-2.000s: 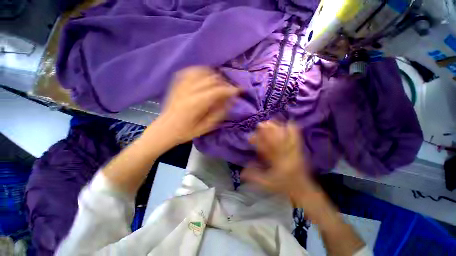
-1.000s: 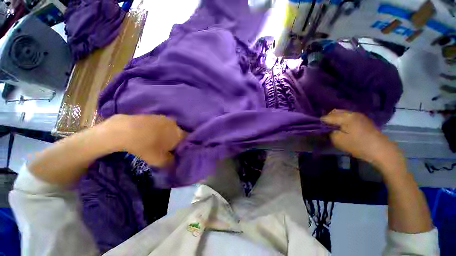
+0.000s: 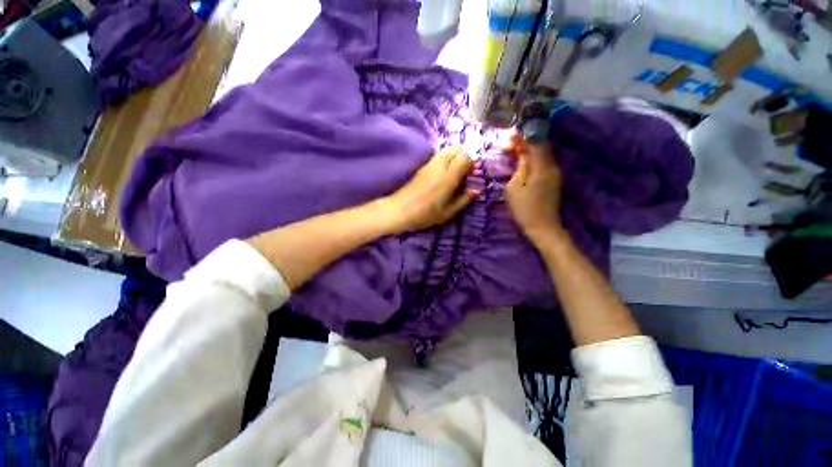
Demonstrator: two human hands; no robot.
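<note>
A large purple garment (image 3: pixel 274 155) lies over the machine bed and hangs past the table's front edge. Its gathered seam (image 3: pixel 442 246) runs from the lit needle area down toward the wearer. The sewing machine head (image 3: pixel 620 64), white with a blue stripe, stands at the upper right. My left hand (image 3: pixel 442 190) grips the gathered cloth just left of and below the needle area. My right hand (image 3: pixel 534 187) is on the cloth just right of it, fingertips near the presser foot. Glare hides the needle, and whether the right fingers pinch the cloth is unclear.
A brown cardboard piece (image 3: pixel 150 119) lies at the left with a purple bunch (image 3: pixel 137 41) beyond it. A grey machine housing (image 3: pixel 41 87) is at far left. Another purple bundle (image 3: pixel 100 383) hangs below the table at left. A blue crate (image 3: pixel 757 401) is at lower right.
Both hands have moved up and inward from the cloth's front edge to the needle area. The front cloth no longer stretches between them, and the gathered seam now spreads toward the lap.
</note>
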